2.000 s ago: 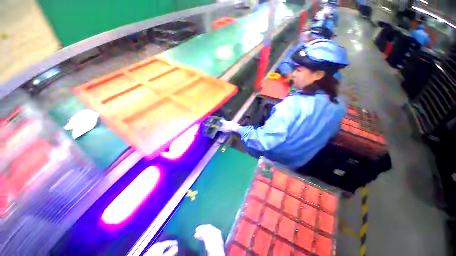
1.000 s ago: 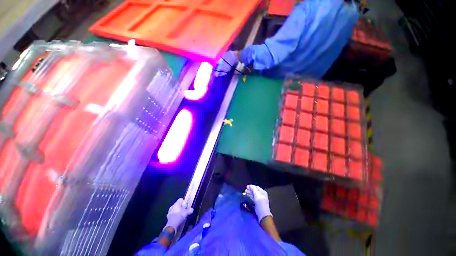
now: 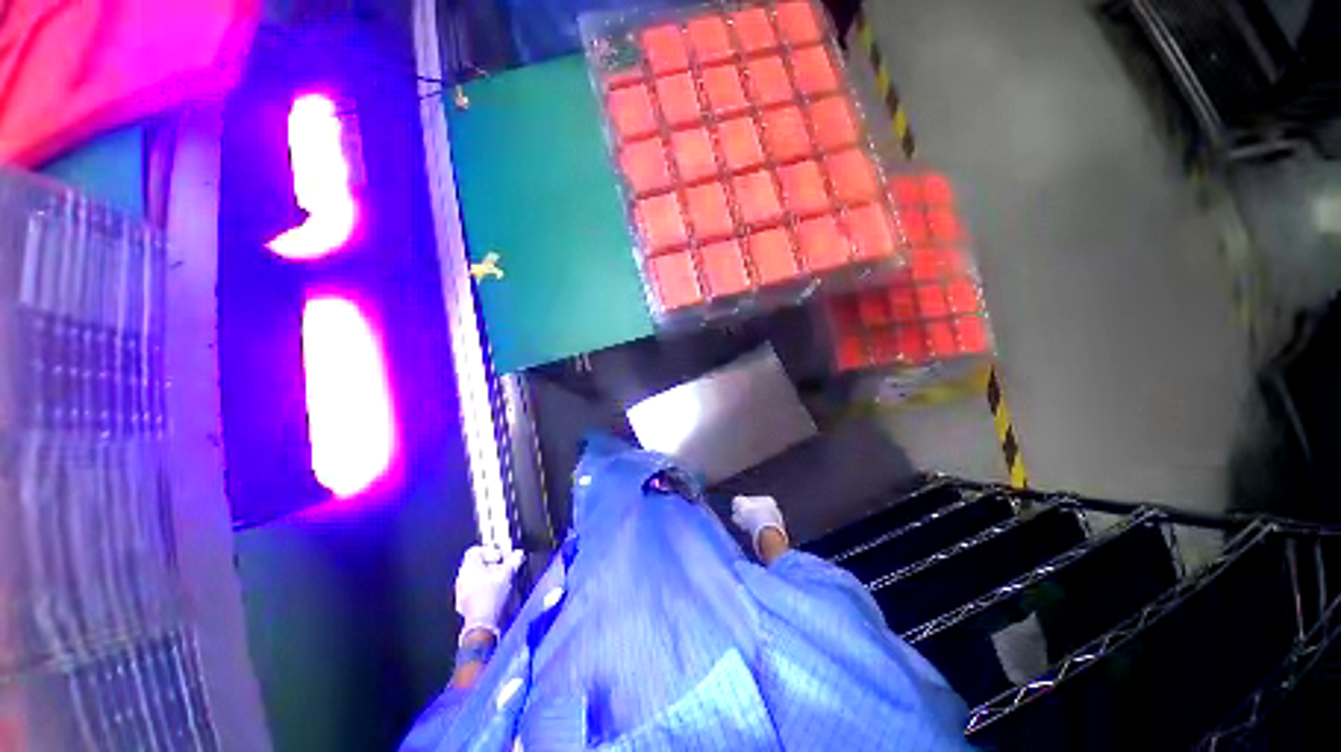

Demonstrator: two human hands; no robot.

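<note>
My left hand (image 3: 485, 591), in a white glove, is at the silver conveyor edge rail (image 3: 480, 382), low in the head view. It touches the rail, but its grip is unclear. My right hand (image 3: 759, 520), also gloved, is beside my blue coat with its fingers curled. Nothing shows in it. The green mat (image 3: 552, 221) lies right of the rail, with a yellow tape mark (image 3: 485, 268). A clear blister tray (image 3: 665, 301) with pink-red foam squares lies across the mat's right edge. A small dark green piece is in its top left pocket.
Two magenta-violet lamps (image 3: 346, 397) glow over the belt at left. Stacked clear trays (image 3: 88, 382) stand at far left, orange-red foam (image 3: 118, 66) above. Another pink-filled tray (image 3: 912, 301) is lower right of the mat. A pale sheet (image 3: 724, 419) lies before me. A black wire rack (image 3: 1074, 595) is at right.
The view has turned and tilted down, so mat and tray appear higher and further left. My right hand has moved lower beside my coat, fingers more curled. The black rack has come into view.
</note>
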